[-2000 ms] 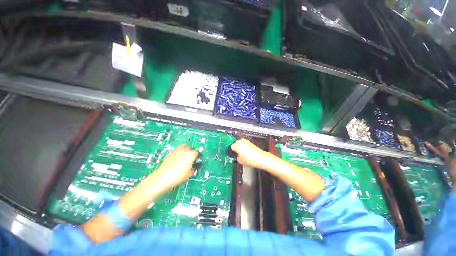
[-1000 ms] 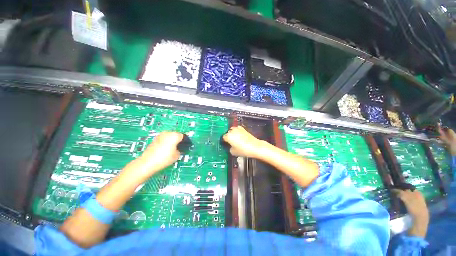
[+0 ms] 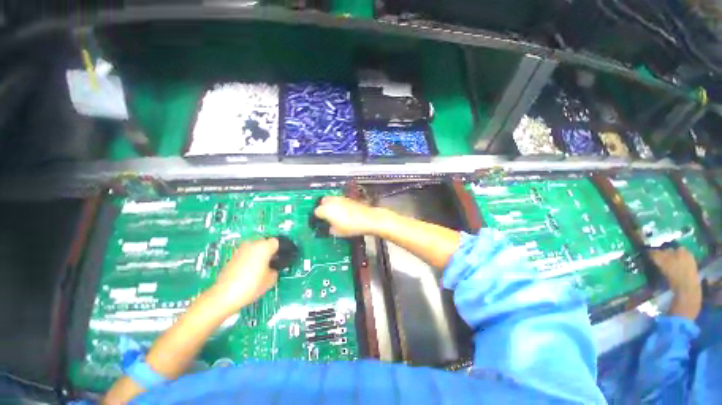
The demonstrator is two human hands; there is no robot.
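A large green circuit board (image 3: 178,261) lies in a dark carrier in front of me. My left hand (image 3: 252,267) is over the middle of the board, with black at its fingertips; whether this is finger covers or a held part is unclear. A light blue band is on my left wrist. My right hand (image 3: 342,217) is over the board's upper right part, also with black at its fingertips. The fingertips of both hands are blurred, so I cannot tell if they hold small parts.
Trays of white parts (image 3: 236,119), blue-purple cylinders (image 3: 320,120) and small blue parts (image 3: 396,143) sit on the shelf behind the rail (image 3: 301,169). More boards (image 3: 546,229) lie to the right, where another person's hand (image 3: 679,273) reaches in. A white tag (image 3: 96,93) hangs upper left.
My right hand has moved left, from the board's right edge onto the board. My left hand stays over the board's middle, its black fingertips now clearer than two seconds ago. The view has shifted.
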